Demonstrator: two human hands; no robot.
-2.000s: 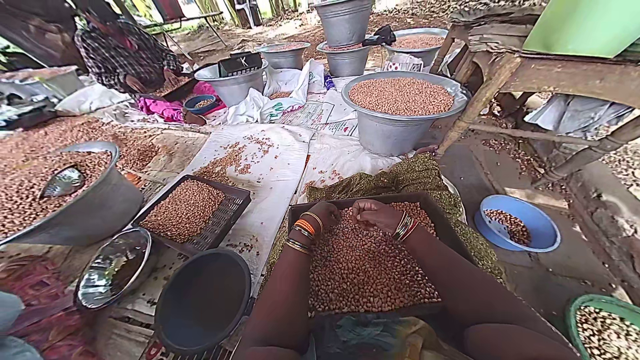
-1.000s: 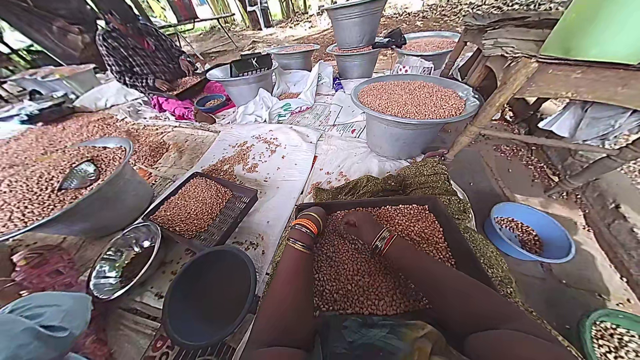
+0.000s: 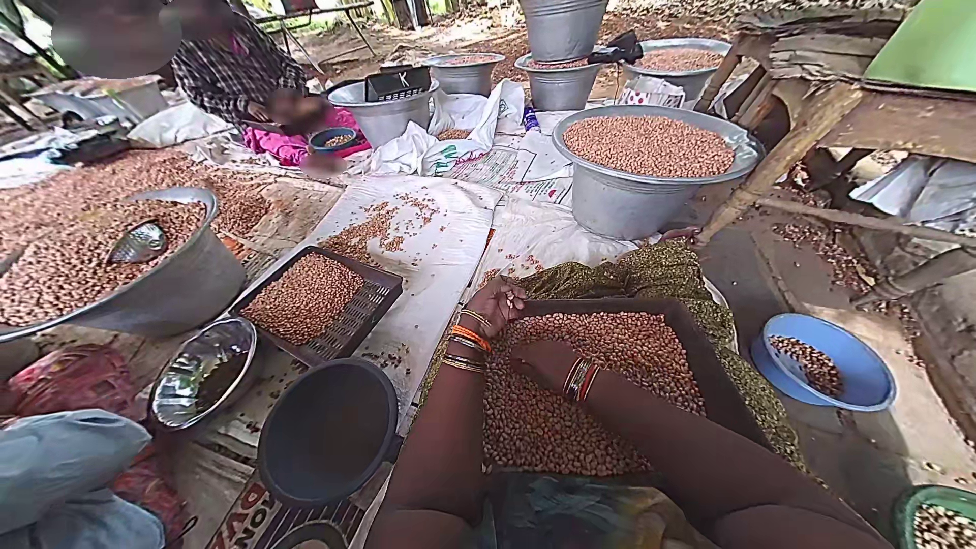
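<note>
A dark rectangular tray point(image 3: 717, 366), filled with small reddish-brown nuts or seeds point(image 3: 564, 427), lies in front of me. My left hand point(image 3: 499, 305), palm partly turned up and fingers curled, is over the tray's far left corner; a small pale piece shows at its fingers. My right hand point(image 3: 543, 362) is lowered onto the nuts just right of it, back upward, its fingertips hidden. Bangles circle both wrists. Under the tray's far and right sides lies a green-brown patterned cloth point(image 3: 663, 274).
A dark basin point(image 3: 328, 431), a steel bowl point(image 3: 202, 374) and a slotted tray point(image 3: 343, 328) stand left. Large metal tubs point(image 3: 633, 198) hold more nuts. Right are a blue bowl point(image 3: 854, 366) and a wooden frame point(image 3: 793, 152). Another person point(image 3: 229, 76) sits far left.
My left hand has moved from the nuts to the tray's far left corner and turned partly palm up. My right hand remains at the nuts.
</note>
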